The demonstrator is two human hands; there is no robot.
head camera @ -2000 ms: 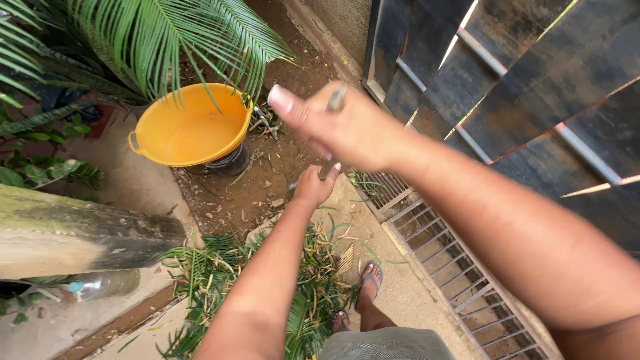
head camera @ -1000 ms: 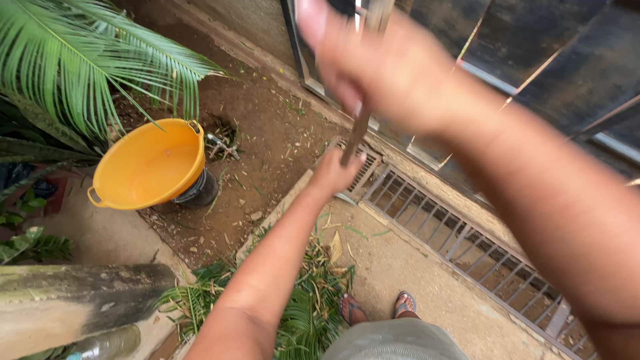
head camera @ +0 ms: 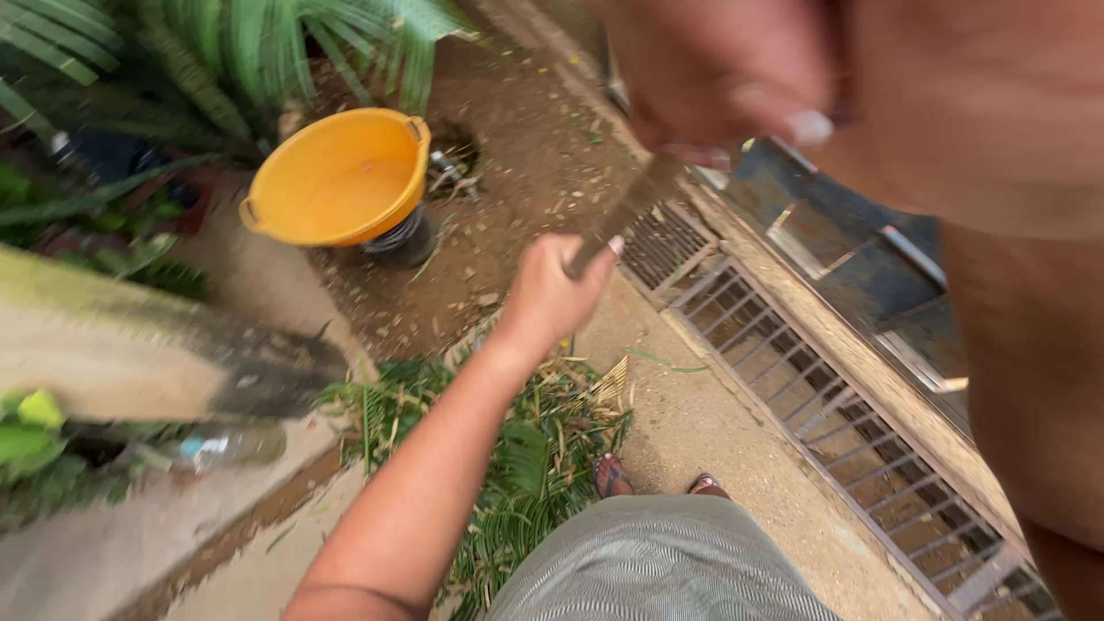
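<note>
My left hand (head camera: 561, 280) is closed around a brown wooden stick or handle (head camera: 625, 207) near the middle of the head view. Higher up at the right, close to the camera, my right hand (head camera: 733, 86) grips the same handle and is blurred. The handle slants between the two hands; its far end cannot be made out. Beyond my left hand, a yellow plastic basin (head camera: 345, 185) with two side handles rests tilted on a black bucket (head camera: 404, 241). A metal tap or pipe fitting (head camera: 453, 177) lies by a hole in the soil.
Cut palm fronds (head camera: 526, 457) are heaped by my feet. A metal drain grate (head camera: 828, 405) runs along a dark metal gate (head camera: 862, 241). A mossy post (head camera: 155, 345) and a clear plastic bottle (head camera: 237, 447) are at the left. Palm leaves (head camera: 285, 43) hang over the soil.
My right hand has come nearer the camera and further right, still on the handle. My left hand still grips it. The view has shifted.
</note>
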